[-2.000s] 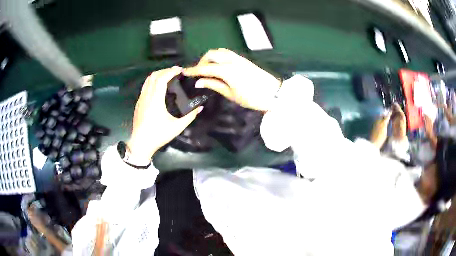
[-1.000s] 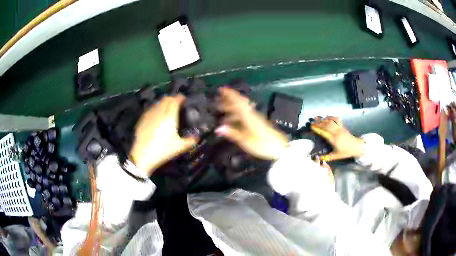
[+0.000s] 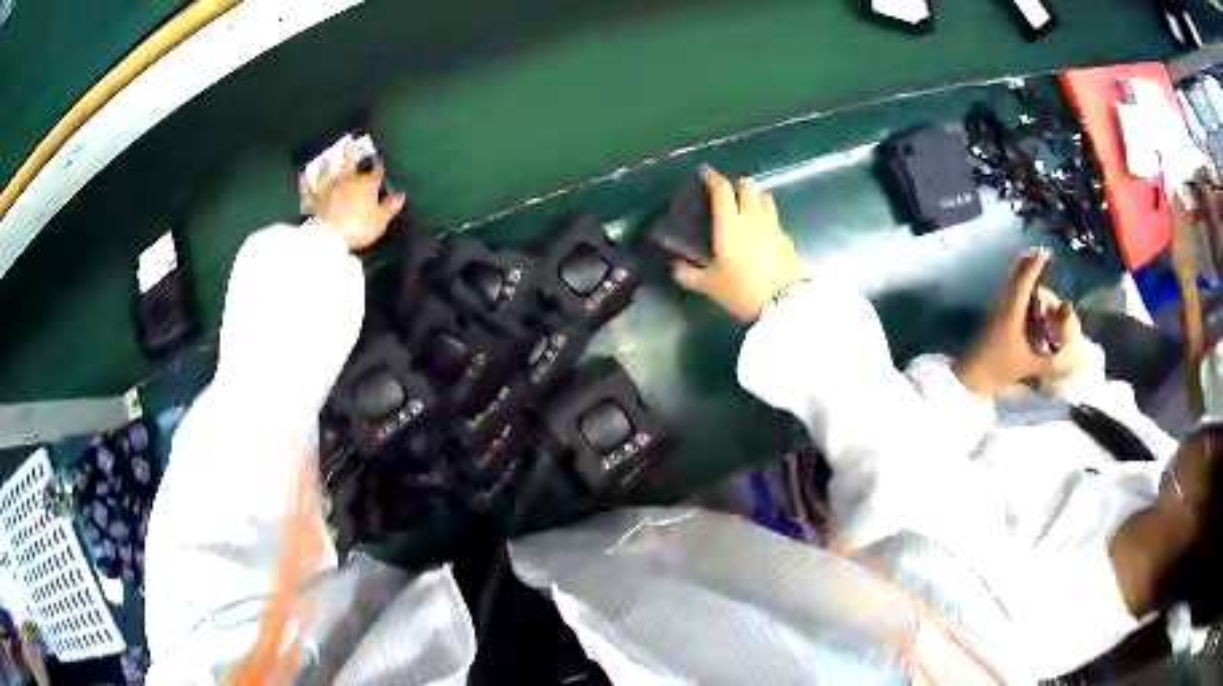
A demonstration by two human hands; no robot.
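Several black housings with dark caps in their middles lie piled in front of me; one [image 3: 605,424] lies at the near right of the pile. My left hand [image 3: 352,201] reaches onto the green belt, over a dark unit with a white label [image 3: 333,161]; its fingers partly hide the unit, and whether they grip it cannot be told. My right hand [image 3: 744,248] is right of the pile and holds a black housing [image 3: 685,221] between thumb and fingers at its left side.
A heap of black caps [image 3: 114,489] and a white tray [image 3: 54,556] are at left. Another labelled unit [image 3: 164,295] is on the belt. At right are stacked housings [image 3: 928,177], small black parts [image 3: 1033,161], a red tray [image 3: 1124,221] and a neighbour's hands [image 3: 1026,328].
My hands have parted from over the pile: the left went up-left onto the belt, the right moved right and now holds a housing. The labelled units moved left; the pile is more visible.
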